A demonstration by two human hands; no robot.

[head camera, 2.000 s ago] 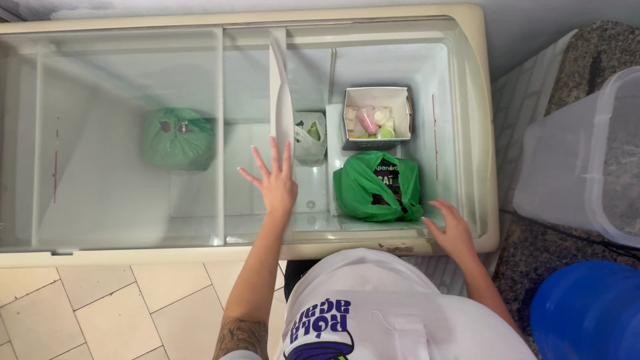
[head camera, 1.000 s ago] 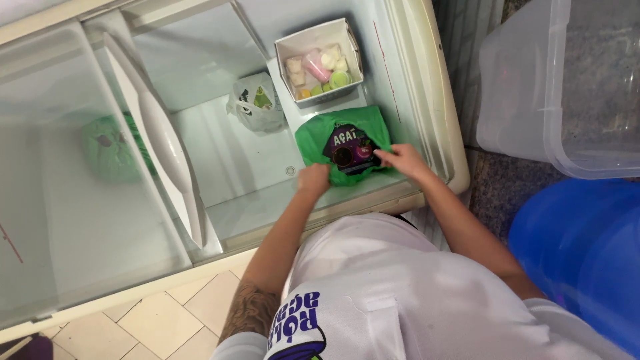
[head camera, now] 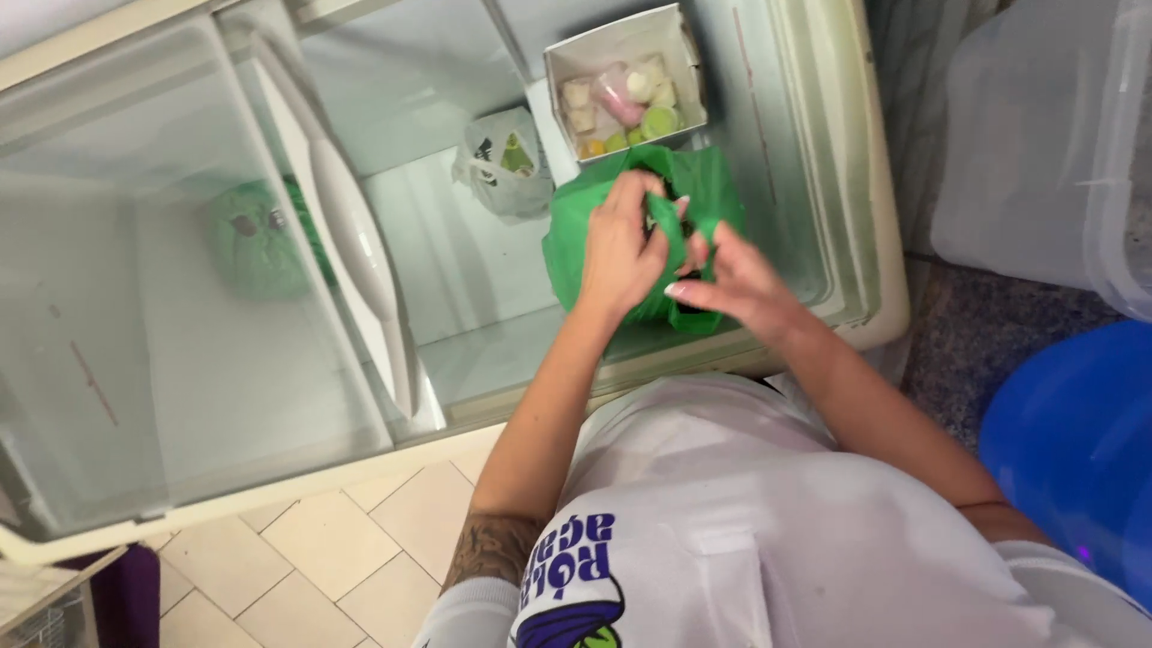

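Observation:
A green plastic bag point(head camera: 571, 229) stands in the right end of an open chest freezer, and both hands are at its handles. My left hand point(head camera: 625, 238) grips a green handle strip at the bag's top. My right hand point(head camera: 733, 279) has its fingers around another handle strip on the right side; they are slightly blurred. Just behind the bag, a white cardboard box point(head camera: 621, 40) holds small pink, white, green and yellow items. To the left a knotted translucent plastic bag point(head camera: 508, 171) lies on the freezer floor.
The freezer's sliding glass lid point(head camera: 243, 378) covers its left part, with a white handle point(head camera: 346, 225) along it. Under the glass is another green bag point(head camera: 261, 238). A clear plastic bin point(head camera: 1017, 144) and a blue container point(head camera: 1080, 441) stand at the right.
Both hands were apart from the green bag two seconds ago; now they hold its handles. Dark printed packaging that showed in the bag is now mostly covered. The view has moved closer and tilted.

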